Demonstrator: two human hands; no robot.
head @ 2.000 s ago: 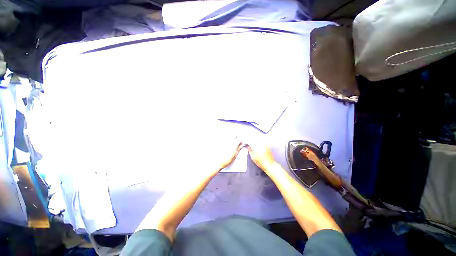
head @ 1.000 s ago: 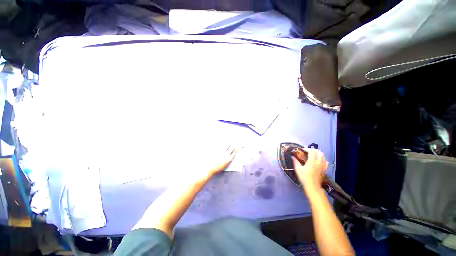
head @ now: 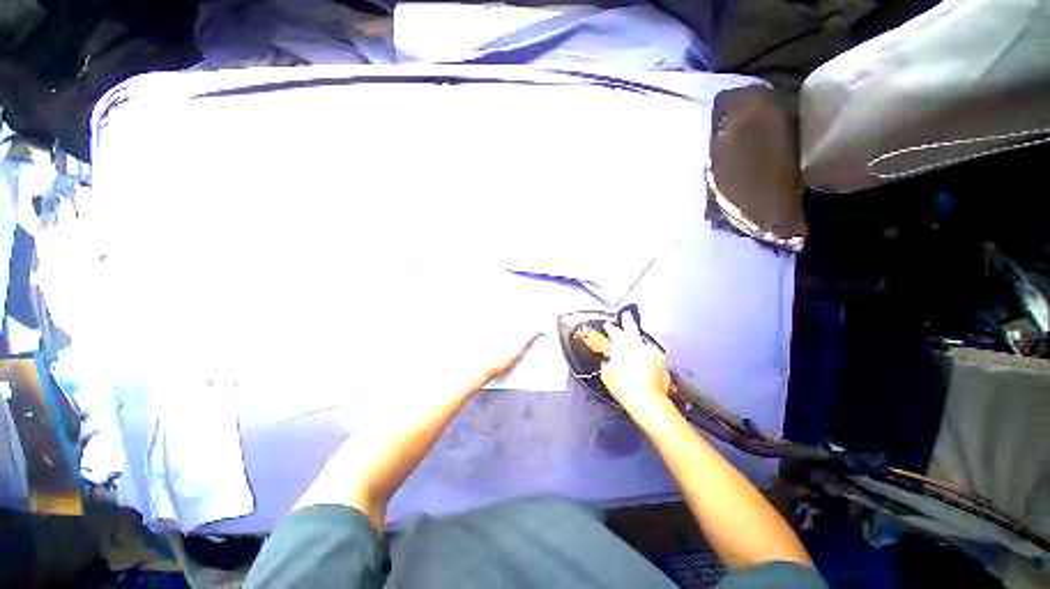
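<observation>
My right hand (head: 636, 366) is closed on the handle of the steam iron (head: 584, 341), which stands on the table at the right edge of a small white cloth piece (head: 535, 371). The iron's pointed front faces up and left. My left hand (head: 512, 356) lies at the left part of the small piece, fingers toward the iron; overexposure hides whether it grips the cloth. A pale folded piece with angular edges (head: 616, 282) lies just above the iron.
The padded ironing table (head: 737, 334) has a dark brown pad (head: 754, 167) at its far right corner. Pale strips (head: 202, 460) hang at the left edge. The hose (head: 737, 431) trails right from the iron. A grey padded surface (head: 921, 98) stands at upper right.
My right hand first left the small piece and took hold of the iron, then moved it left to the piece. My left hand has stayed near the piece, shifting slightly left.
</observation>
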